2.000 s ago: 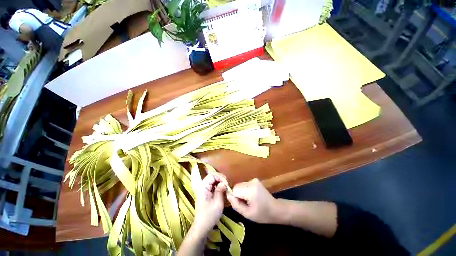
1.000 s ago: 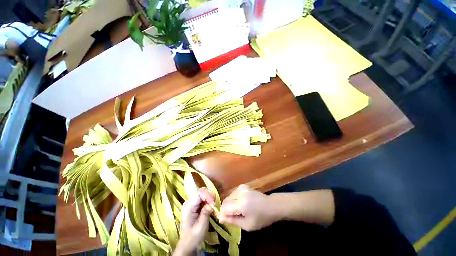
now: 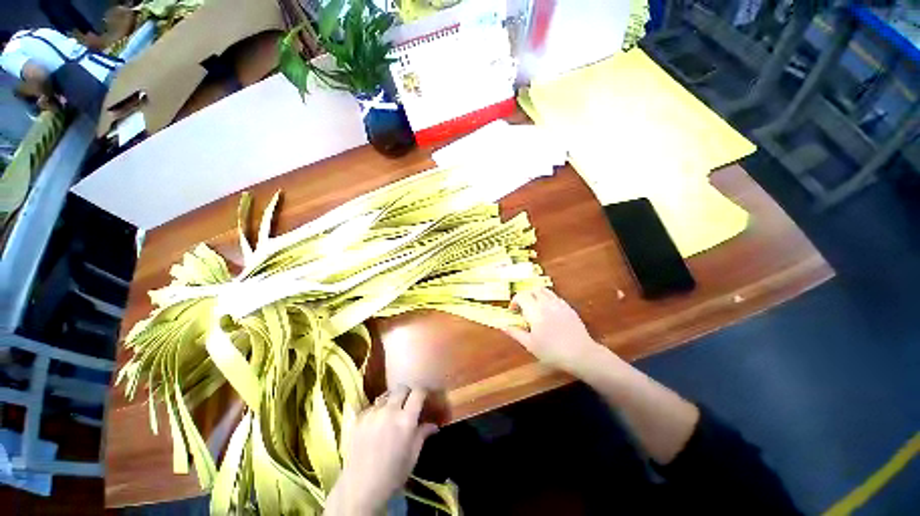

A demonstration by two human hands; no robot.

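A large fanned bundle of yellow strips (image 3: 404,252) lies on the reddish-brown desk (image 3: 484,368), gathered at a pale band (image 3: 237,299) on the left. Some strips hang down toward the desk's near edge. My right hand (image 3: 550,328) is at the strip ends on the bundle's right side, with its fingertips on an end of the lowest strips. My left hand (image 3: 388,438) is near the desk's front edge beside the hanging strips, its fingers curled and slightly blurred. I cannot tell whether it holds anything.
A black smartphone (image 3: 649,247) lies against yellow sheet material (image 3: 656,131) at the right. White papers (image 3: 494,156), a desk calendar (image 3: 459,76), a potted plant (image 3: 388,126) and a long white panel (image 3: 232,156) are at the far side. A person (image 3: 61,66) is at upper left.
My hands have moved apart. My right hand has moved up to the strip ends on the desk. My left hand has moved slightly down, away from the strip end both hands pinched.
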